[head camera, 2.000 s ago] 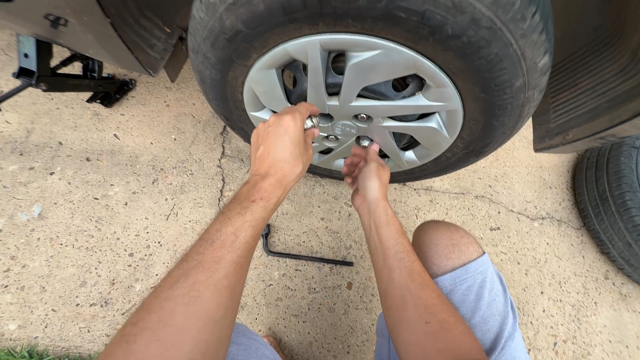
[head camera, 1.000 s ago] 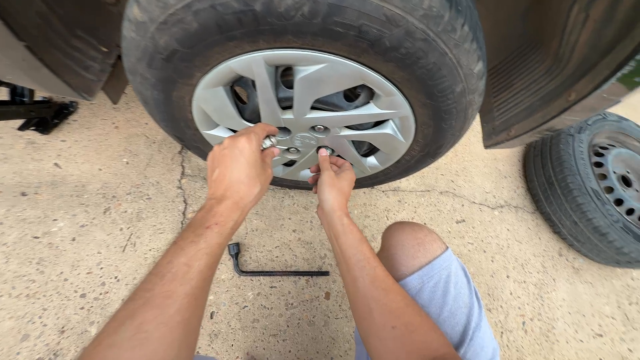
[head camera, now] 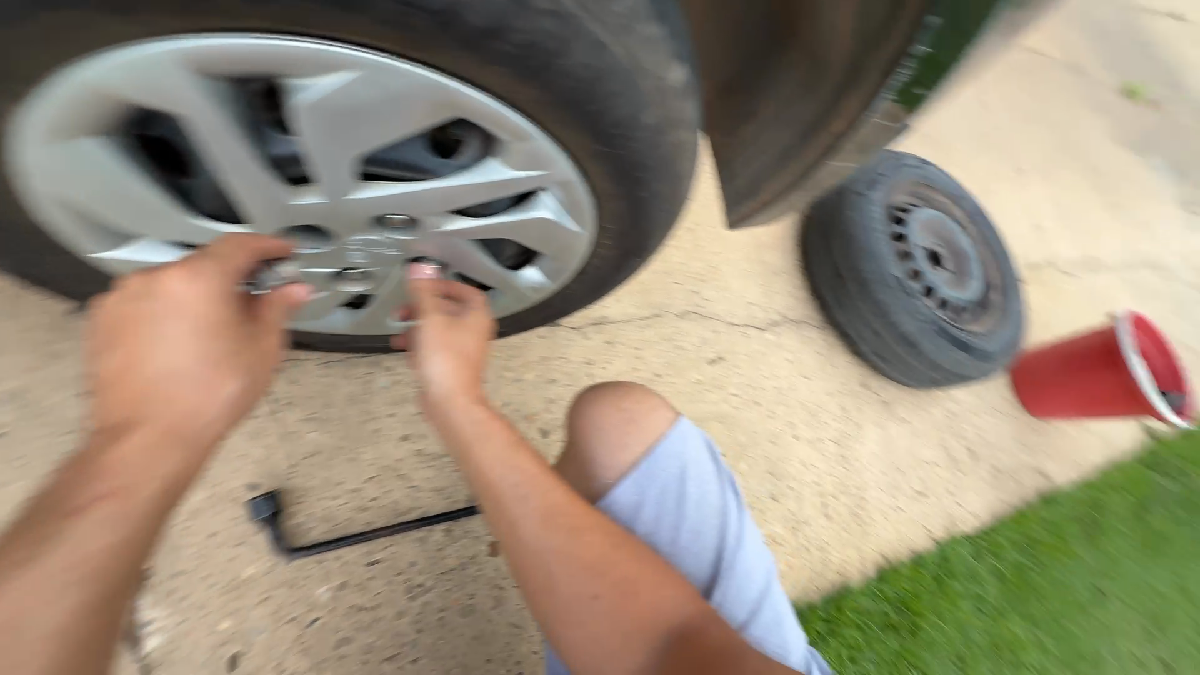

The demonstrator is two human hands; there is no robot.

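Note:
A silver plastic wheel cover (head camera: 366, 141) fronts the car wheel, whose black tire (head camera: 647, 112) fills the upper left. My left hand (head camera: 187, 337) pinches a shiny metal lug nut (head camera: 272, 275) between thumb and forefinger, just in front of the cover's left side. The fingertips of my right hand (head camera: 445, 328) are at the lower right lug hole near the hub; whatever lies under them is hidden. Other lug positions with metal in them show around the center, one (head camera: 397, 222) at the upper right. An L-shaped black lug wrench (head camera: 375, 532) lies on the concrete below, partly behind my right forearm.
At the right, a tire on a bare steel wheel (head camera: 937, 258) leans at a tilt on the concrete. Beside it a red bucket (head camera: 1078, 375) lies on its side near the grass edge (head camera: 1059, 562). The car's dark lower body edge (head camera: 797, 112) hangs above. My bent knee (head camera: 619, 431) is close by.
The view has swung to the right, bringing the red bucket and grass into sight. Both hands stay at the wheel cover, the left still with the metal nut.

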